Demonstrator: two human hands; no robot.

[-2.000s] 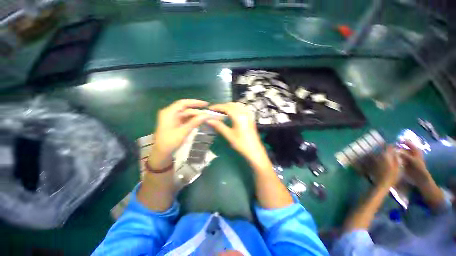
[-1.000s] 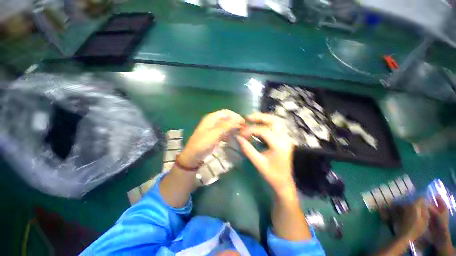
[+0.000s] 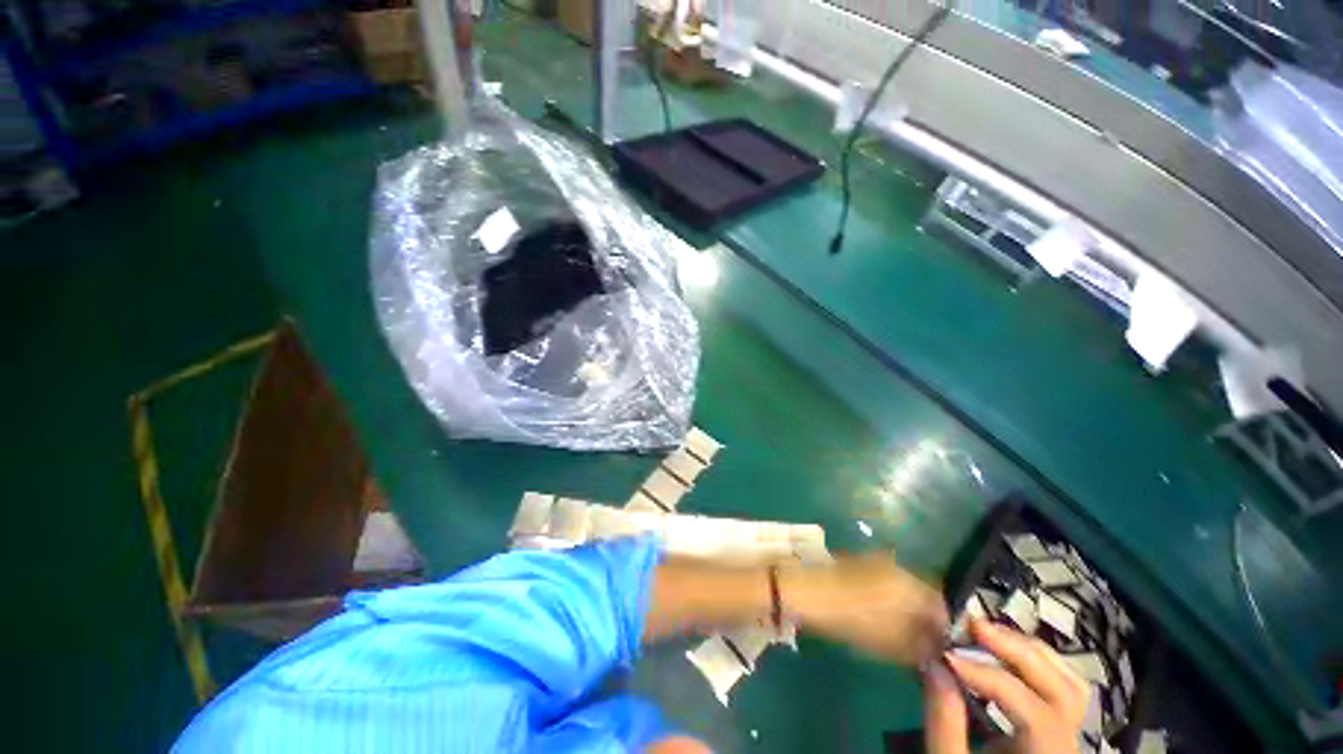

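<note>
My left hand (image 3: 881,607) is blurred and reaches right, its fingertips meeting those of my right hand (image 3: 1019,689) at the lower right. A small pale piece (image 3: 972,651) with a dark edge is pinched between the fingertips of both hands; its details are blurred. Joined rows of beige pads (image 3: 681,532) lie on the bench under and beyond my left forearm. The black parts tray (image 3: 990,539), with a jumbled pile of pale and black modules (image 3: 1055,616), is just beyond my right hand and partly hidden by it.
A large clear plastic bag (image 3: 427,317) with dark contents stands beyond my left arm. An empty black tray (image 3: 719,170) lies farther back. A black cable (image 3: 843,192) hangs over the bench (image 3: 825,368). An open brown box (image 3: 280,486) is at the left, near a yellow line.
The view has swung left, so the bag and pad rows sit nearer the middle and the hands and tray lower right. The neighbour's hands are out of view. The hands still meet at the fingertips.
</note>
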